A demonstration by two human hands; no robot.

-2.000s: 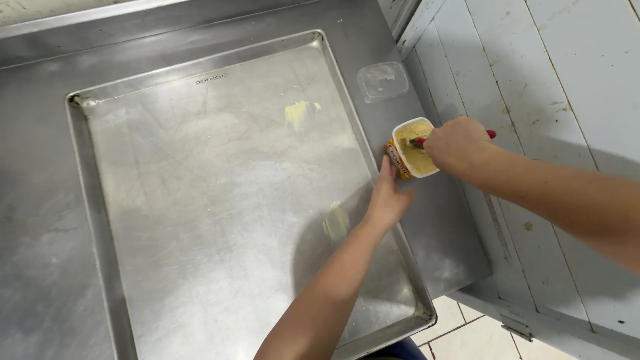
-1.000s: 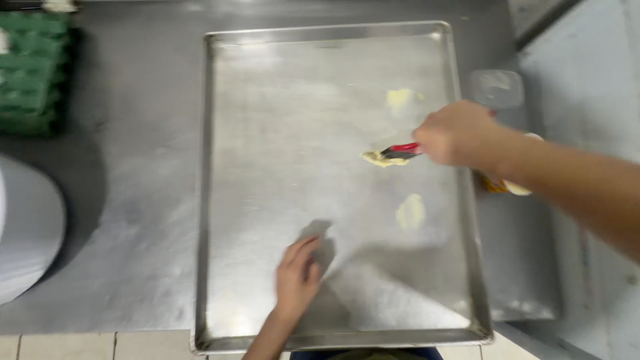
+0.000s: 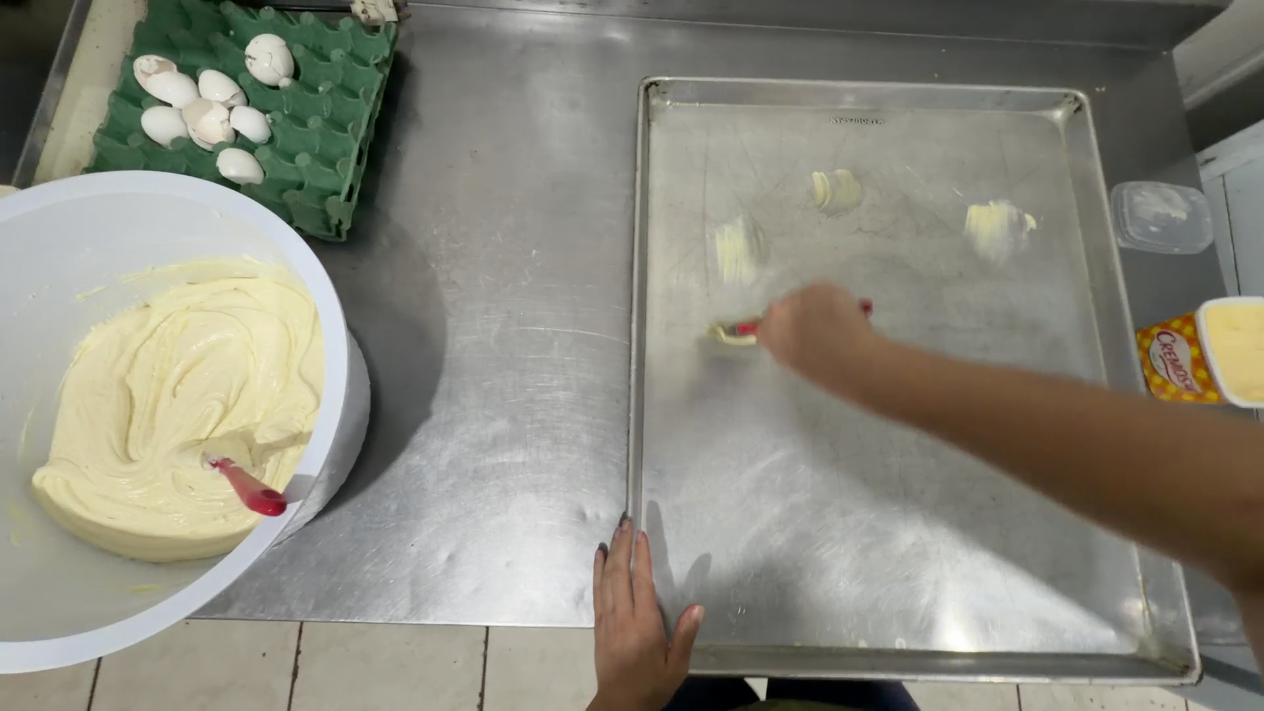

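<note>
A large metal baking sheet (image 3: 889, 513) with raised rims lies on the steel table. My right hand (image 3: 815, 331) is closed around a red-handled brush or spreader (image 3: 748, 328); its tip, carrying pale yellow margarine, is over the left part of the sheet. Several smears of margarine (image 3: 995, 229) mark the sheet's upper half. My left hand (image 3: 637, 622) rests with fingers spread on the sheet's lower left rim, holding nothing. An open margarine tub (image 3: 1175, 360) stands against the right rim, and its clear lid (image 3: 1161, 217) lies above it.
On the left, a big white bucket (image 3: 341, 395) holds pale batter (image 3: 188, 395) with a red-handled utensil (image 3: 247, 486) in it. Behind the bucket, a green egg tray (image 3: 321, 148) carries several white eggshells (image 3: 269, 59). A steel wall edge runs along the back.
My right hand has gone from the tub to the sheet's left part, and more smears show there. My left hand has moved from beside the tub to the lower left rim. The view has shifted left.
</note>
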